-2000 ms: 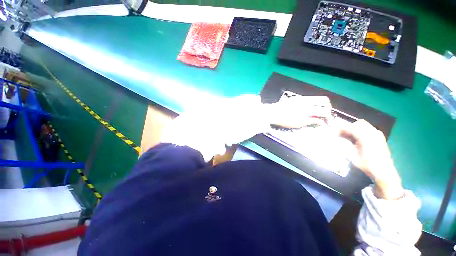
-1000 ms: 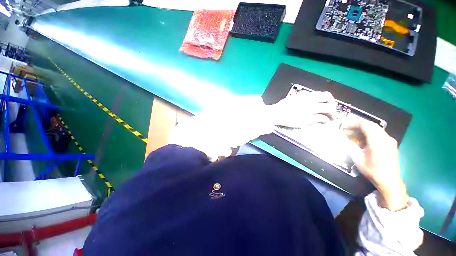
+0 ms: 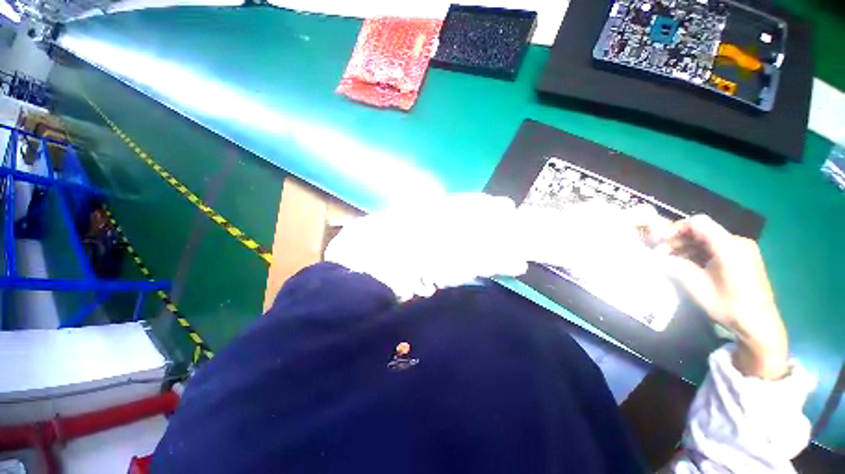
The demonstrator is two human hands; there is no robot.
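The device housing with a circuit board (image 3: 576, 190) lies on the black foam work pad (image 3: 649, 167) in front of me. Strong glare whitens most of it. My left hand (image 3: 593, 236) reaches over the middle of the unit; its fingers are washed out by glare. My right hand (image 3: 727, 268) is at the unit's right end, fingers bent, thumb and fingertips close to the left hand's fingertips. Whether either hand holds a small part cannot be seen.
A second unit (image 3: 690, 42) with a blue chip and orange cable lies on thick black foam (image 3: 593, 88). A red bubble bag (image 3: 391, 60) and black screw tray (image 3: 484, 42) lie at the far side. A clear plastic bag (image 3: 835, 167) is far right. A cardboard box (image 3: 298, 227) is below the bench edge.
My left hand has shifted right across the unit, uncovering more of the board's left end. My right hand has moved slightly right. The view has shifted a little.
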